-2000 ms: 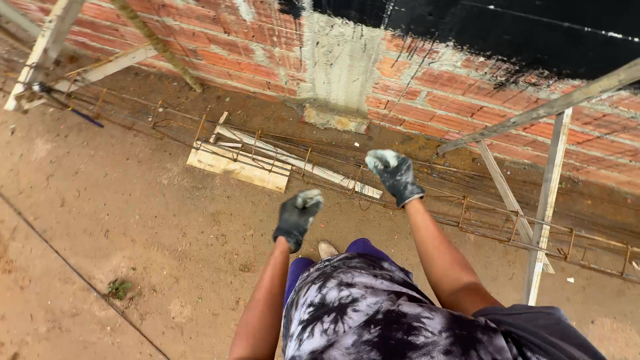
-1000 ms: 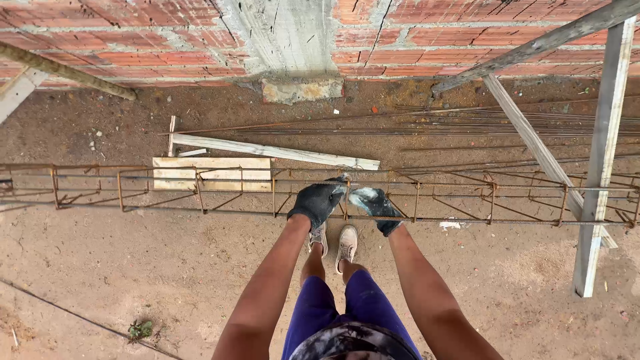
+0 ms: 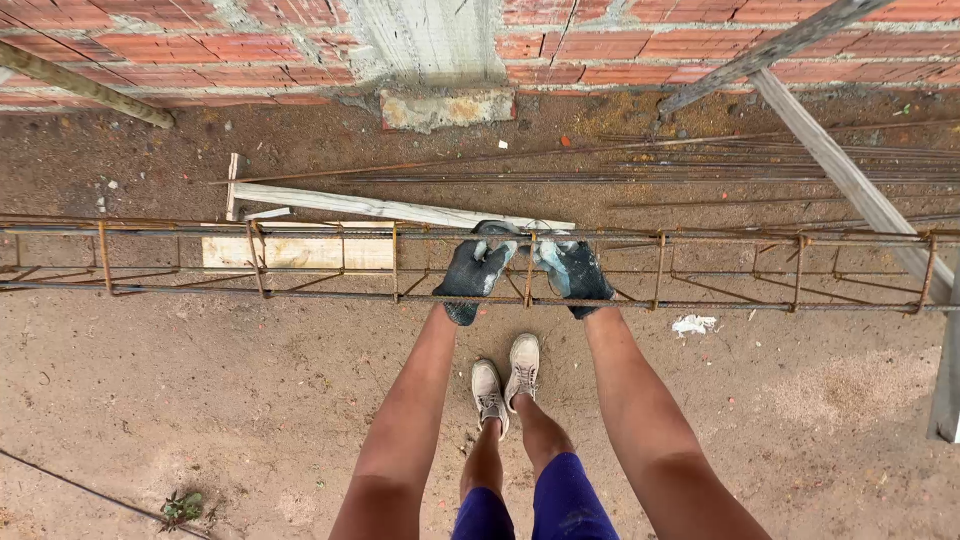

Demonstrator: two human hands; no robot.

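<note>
A long rebar cage (image 3: pixel 735 304) of rusty bars and square stirrups runs across the whole view at hand height. Both hands wear dark work gloves with pale, worn fingers. My left hand (image 3: pixel 478 271) reaches in from below, its fingers curled at the cage's far bar just left of a stirrup (image 3: pixel 529 270). On the other side of that stirrup, my right hand (image 3: pixel 571 271) has its fingers bent at the same bar. A thin wire loop shows by the fingertips; which hand holds it I cannot tell.
Beyond the cage, a wooden strip (image 3: pixel 360 204), a board (image 3: pixel 300 253) and loose rebar rods (image 3: pixel 675 180) lie on dirt. A brick wall (image 3: pixel 615 56) stands behind. Wooden props lean at the left (image 3: pixel 90 84) and right (image 3: pixel 847 157). Below are my shoes (image 3: pixel 487 386).
Two seconds ago both hands were apart and raised; now they are close together at the rebar cage. The view has tilted down and moved nearer the cage.
</note>
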